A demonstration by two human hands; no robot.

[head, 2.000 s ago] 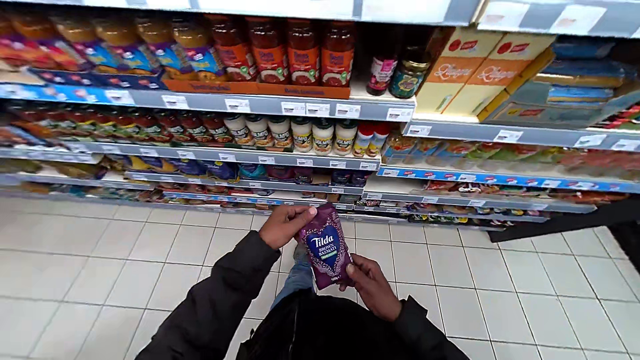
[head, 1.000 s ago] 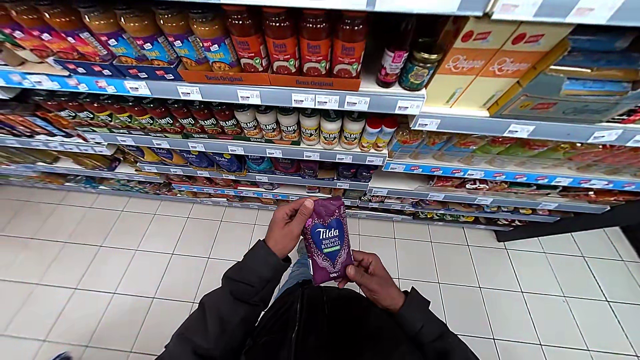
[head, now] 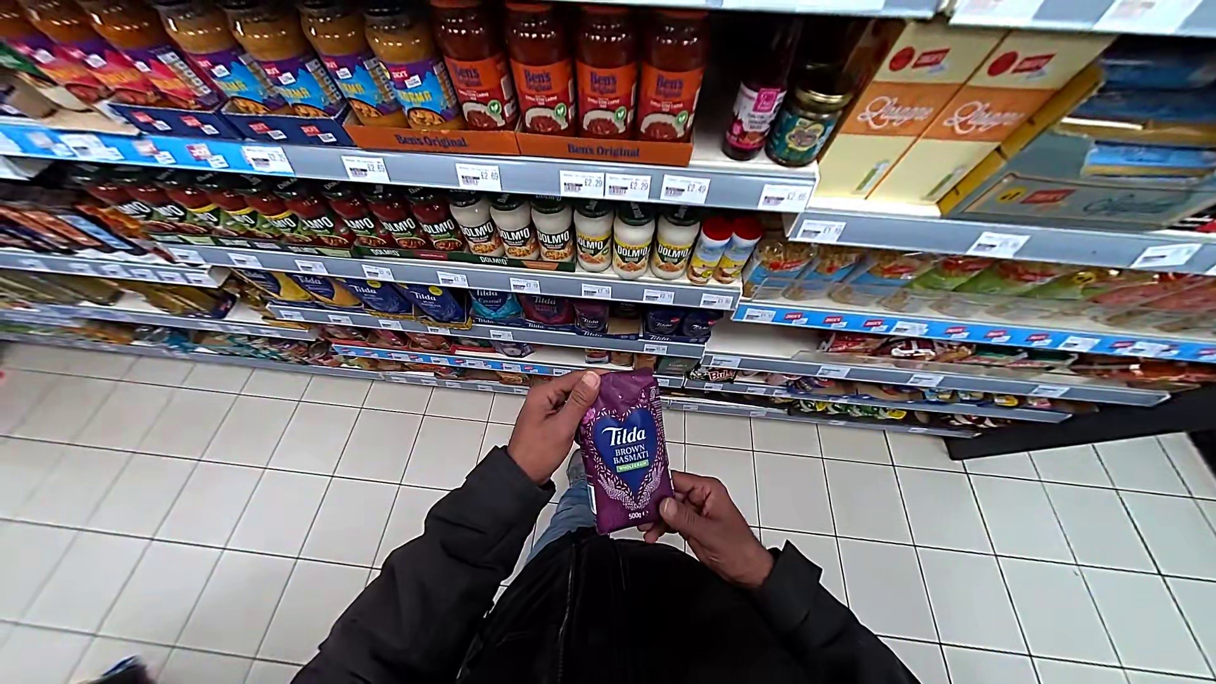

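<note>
A purple packet of Tilda brown basmati rice (head: 627, 456) is upright between my two hands, its printed front towards me. My left hand (head: 554, 424) grips the upper left edge, thumb on the front near the top corner. The lower right corner is pinched by my right hand (head: 711, 528), with the thumb in front; the fingers behind the packet are partly hidden. Beyond the packet, other Tilda rice packets (head: 437, 304) stand on a low shelf.
Shelves (head: 456, 174) of sauce jars (head: 608, 85) run across the view. Lasagne boxes (head: 893, 119) stand at the upper right, above bagged goods (head: 950, 275). A dark shelf-end base (head: 1073, 427) juts over the tiled floor (head: 313, 475). Something dark (head: 123, 671) shows at the lower left edge.
Both hands keep hold of the rice packet, which has turned from a tilt to nearly upright since the earliest frame. A dark thing has come into view at the lower left.
</note>
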